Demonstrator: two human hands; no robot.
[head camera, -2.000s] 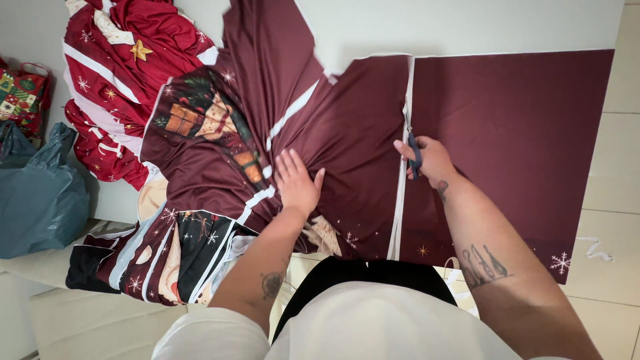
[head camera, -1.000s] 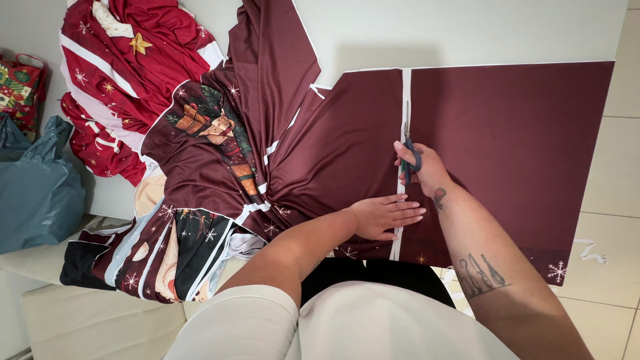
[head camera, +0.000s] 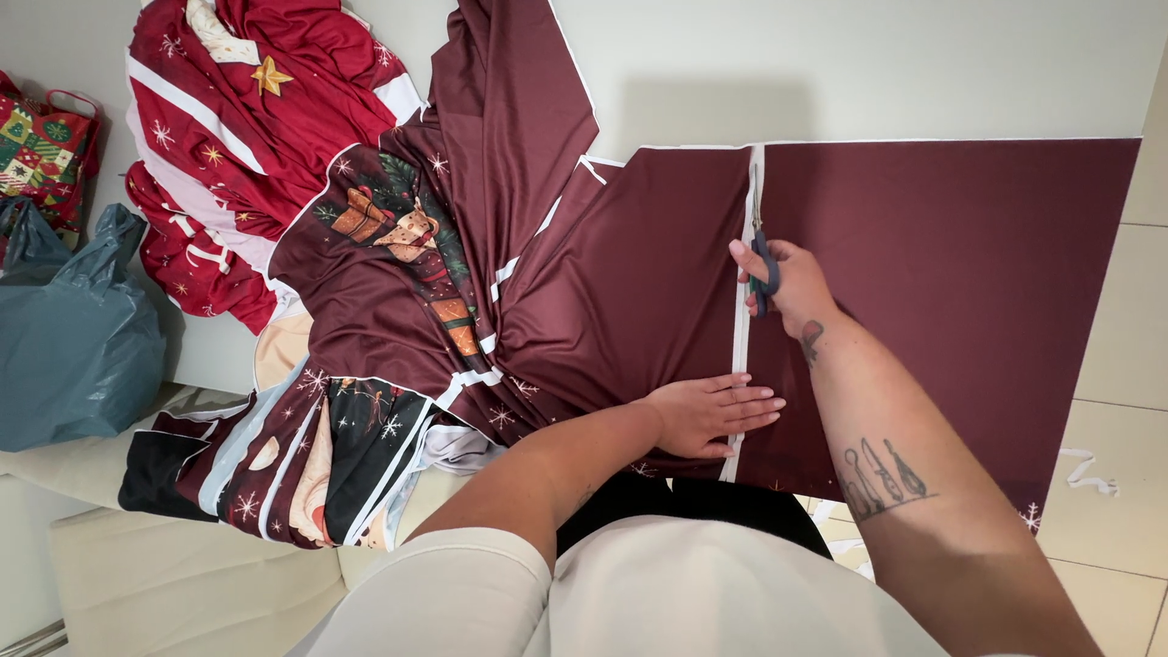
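Note:
Maroon printed fabric (head camera: 931, 301) lies spread across the table, with a white strip (head camera: 741, 356) running between two maroon panels. My right hand (head camera: 787, 285) holds scissors (head camera: 765, 274) with dark handles, their blades lying along the strip and pointing to the far edge. Whether the blades are parted is too small to tell. Flat on the fabric, palm down, my left hand (head camera: 716, 415) presses across the near part of the strip, fingers pointing right. To its left the maroon cloth bunches into folds around a printed panel of gift boxes (head camera: 415, 237).
Red festive fabric (head camera: 301, 119) is heaped at the far left of the table (head camera: 894, 64). A grey-blue plastic bag (head camera: 82, 319) and a patterned gift bag (head camera: 46, 151) stand beside it. More printed fabric (head camera: 301, 465) hangs over a cream seat (head camera: 192, 566). White scraps (head camera: 1088, 473) lie on the tiled floor.
My left hand has moved right from the bunched maroon cloth onto the near part of the white strip. The cloth left of the strip lies flatter. The scissors remain in my right hand.

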